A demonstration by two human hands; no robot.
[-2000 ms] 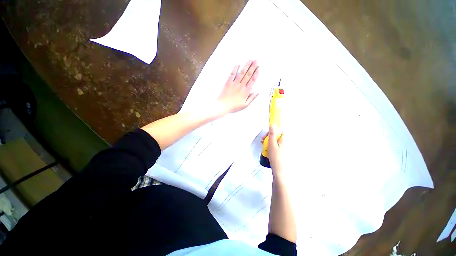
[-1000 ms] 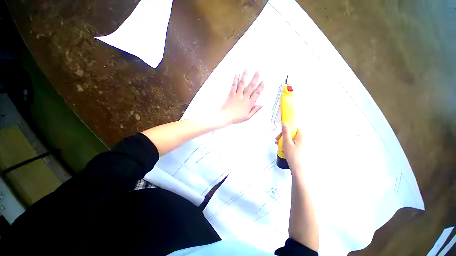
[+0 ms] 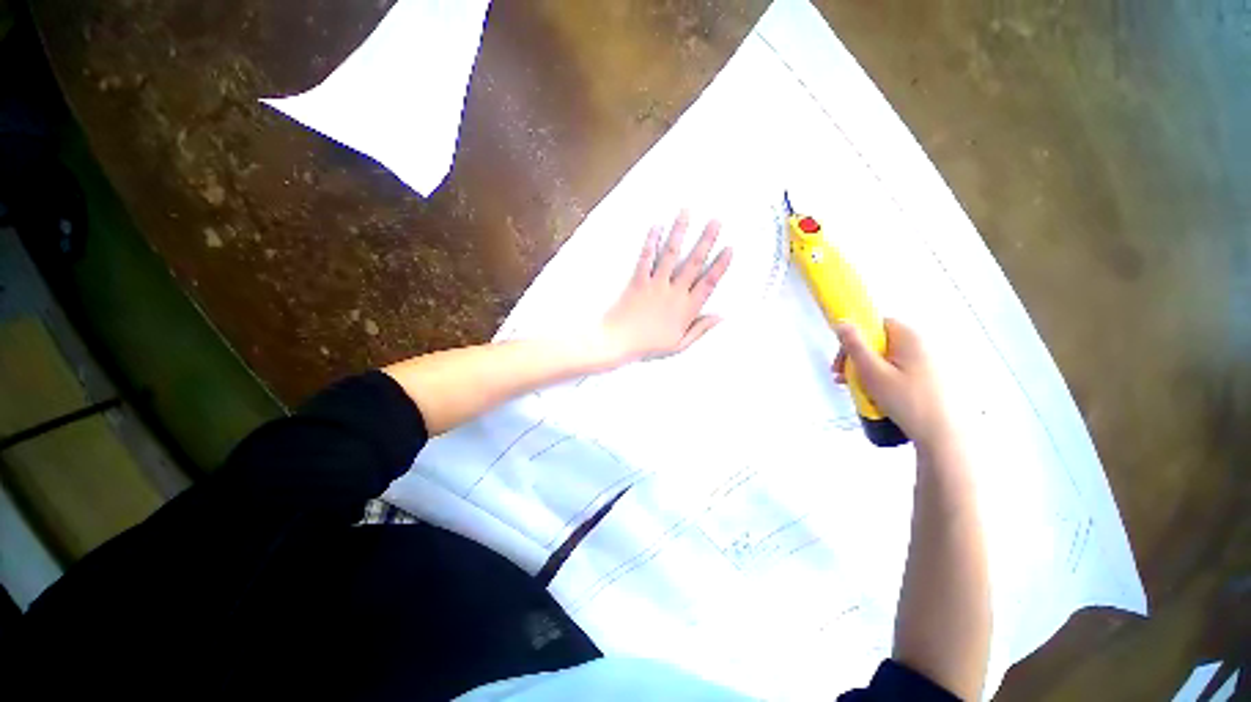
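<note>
A large white pattern sheet [image 3: 960, 412] with thin dark printed lines lies on the brown tabletop. Much of it is glared blank. A narrow dark slit opens in it near my body. My left hand [image 3: 668, 295] lies flat on the sheet, fingers spread, holding nothing. My right hand [image 3: 892, 377] is closed around the rear half of yellow electric scissors [image 3: 834, 285] with a red button and black rear end. Their dark tip points up and left, over the sheet, to the right of my left fingertips. Whether the blades touch paper I cannot tell.
A smaller white paper piece [image 3: 405, 96] with curved edges lies on the worn brown tabletop [image 3: 535, 151] at the upper left. White paper strips [image 3: 1207, 683] show at the lower right edge. A cardboard box [image 3: 69, 425] stands below the table edge at left.
The scissors and my right hand have moved right, and the scissors now slant with the tip to the upper left. My left hand has shifted slightly down on the sheet, still spread.
</note>
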